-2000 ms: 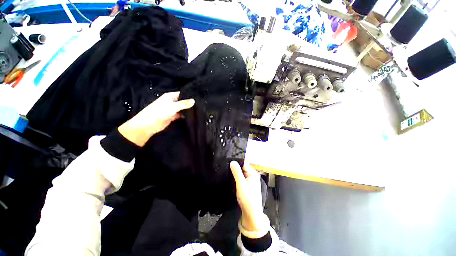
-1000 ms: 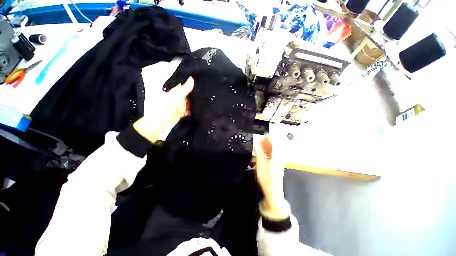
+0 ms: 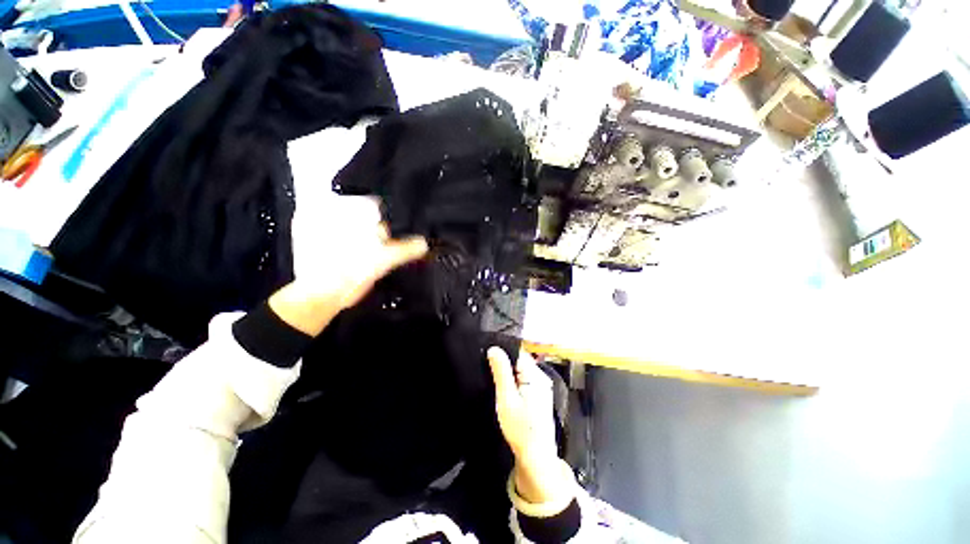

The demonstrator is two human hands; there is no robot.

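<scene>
The black garment piece (image 3: pixel 447 181) lies at the left side of the pale overlock machine (image 3: pixel 622 175) and hangs over the table edge toward my lap. Pale shiny beads (image 3: pixel 484 285) dot it, beside a greyish sheer part (image 3: pixel 504 310). My left hand (image 3: pixel 346 260) is on the piece's left side, slightly blurred, thumb pointing right; whether it grips cloth is unclear. My right hand (image 3: pixel 523 409) pinches the cloth's lower right edge between thumb and fingers, just below the sheer part.
A black garment heap (image 3: pixel 213 170) lies on the table at left. Orange-handled scissors (image 3: pixel 23 162) lie far left. Black thread cones (image 3: pixel 917 115) stand upper right, above a small yellow box (image 3: pixel 883 249). The tan table edge (image 3: pixel 681 372) runs below the machine.
My right hand was off the cloth at the table edge one second ago; it has moved left and down and now pinches the edge. My left hand has moved slightly left and down.
</scene>
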